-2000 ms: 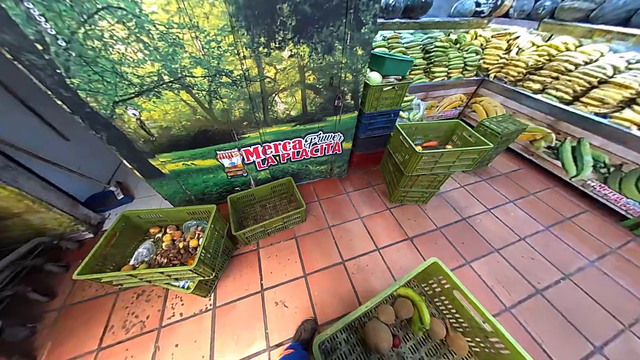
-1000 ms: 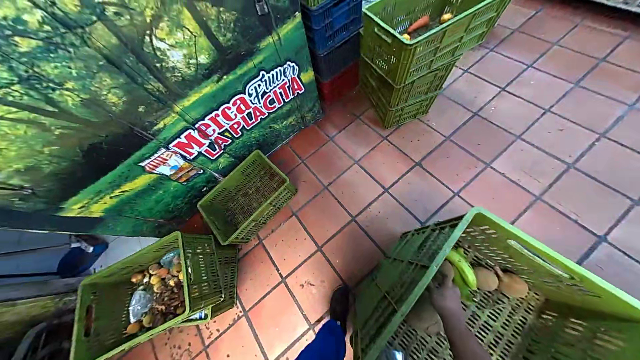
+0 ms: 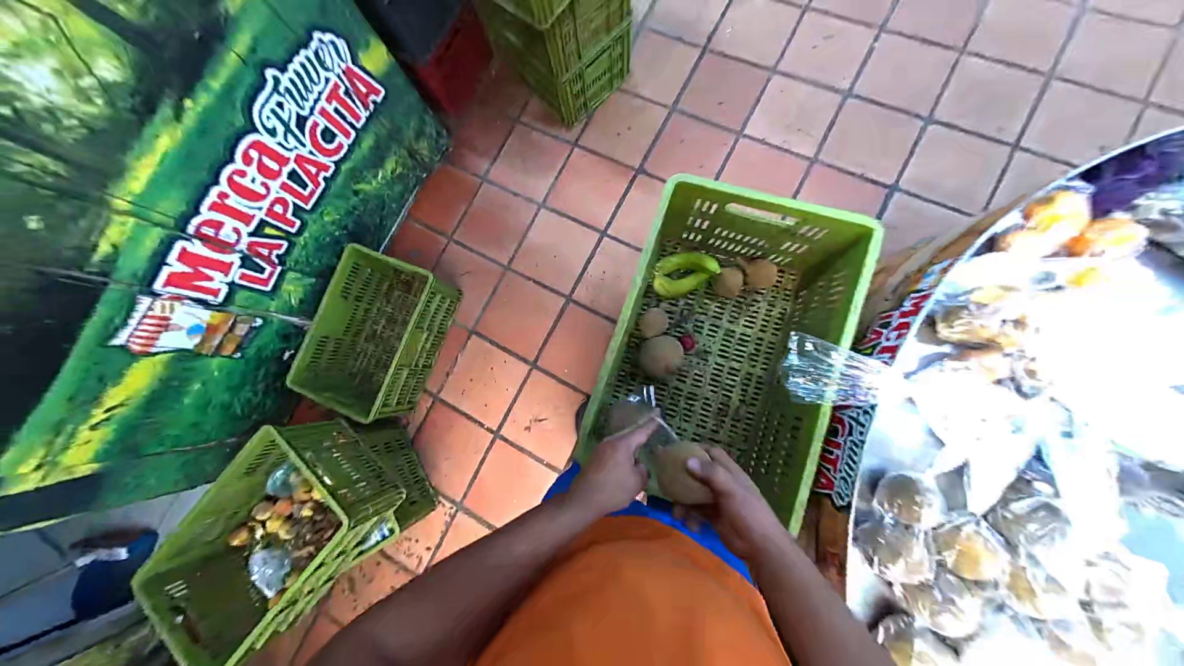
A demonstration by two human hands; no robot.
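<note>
My right hand [image 3: 731, 495] grips a round brown fruit [image 3: 683, 472] over the near end of a green plastic crate [image 3: 869, 277]. Against that fruit, my left hand [image 3: 610, 472] is closed on the edge of a clear plastic bag [image 3: 650, 421]. Inside the crate, curved green bananas [image 3: 684, 275] lie at the far left beside two brown fruits [image 3: 745, 277]. Nearer, along the left wall, are a larger brown fruit [image 3: 661, 356], a smaller one [image 3: 653, 322] and a small red item [image 3: 687, 343]. Another brown fruit is partly hidden by the bag.
At right stands a display table [image 3: 860, 527] with plastic-wrapped produce [image 3: 971, 550]; a clear plastic piece [image 3: 832, 372] overhangs the crate. A green crate [image 3: 370, 333] stands at left, with a crate of discarded fruit [image 3: 199, 546] below it. More stacked crates [image 3: 592, 69] are at the top, beside a printed panel [image 3: 398, 148].
One hand was reaching among the fruit in the crate a second ago; now both hands are together at its near end, with a fruit and bag. The view has swung down and right.
</note>
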